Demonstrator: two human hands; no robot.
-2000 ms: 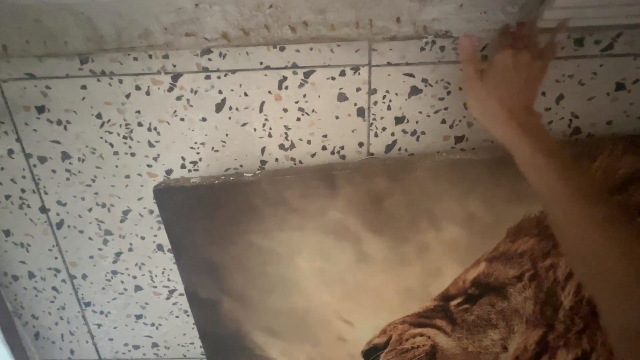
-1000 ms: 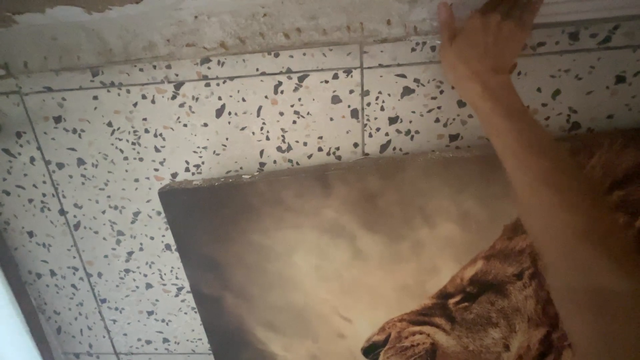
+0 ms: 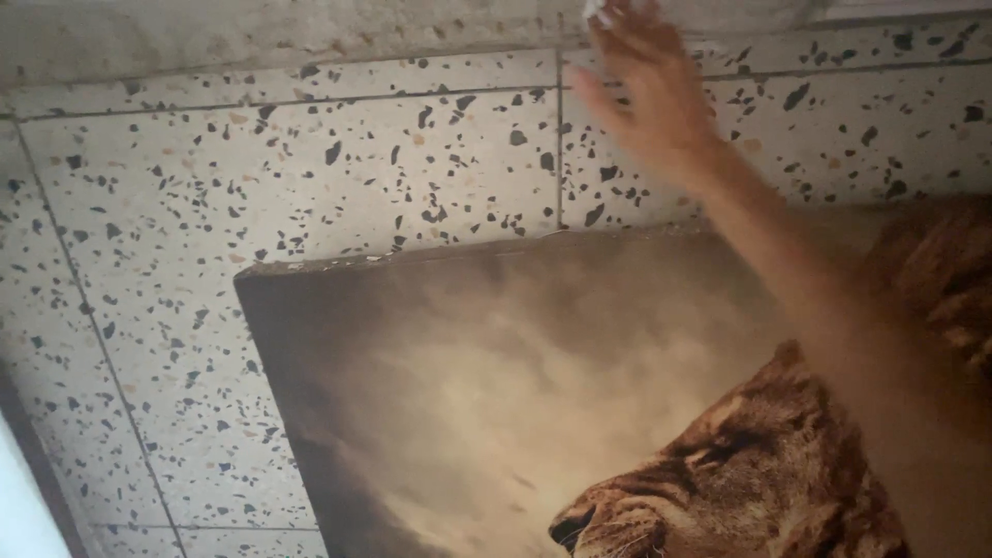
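Observation:
My right hand (image 3: 651,93) is raised at the top, right of centre, in front of the strip where speckled terrazzo tiles (image 3: 349,170) meet a rough plaster band (image 3: 256,35). Something small and whitish (image 3: 595,9) shows at its fingertips; blur hides what it is and whether it is gripped. The forearm crosses a canvas print of a lion (image 3: 496,372), whose upper edge bears dust and pale flakes. My left hand is out of view.
Dark joints divide the tiles. A dark edge with a bright pale surface (image 3: 23,496) beside it lies at the lower left. A pale ledge or strip (image 3: 899,8) runs along the top right.
My right hand has moved along the plaster band, first left, and now sits a little lower than a second ago, with its fingers blurred.

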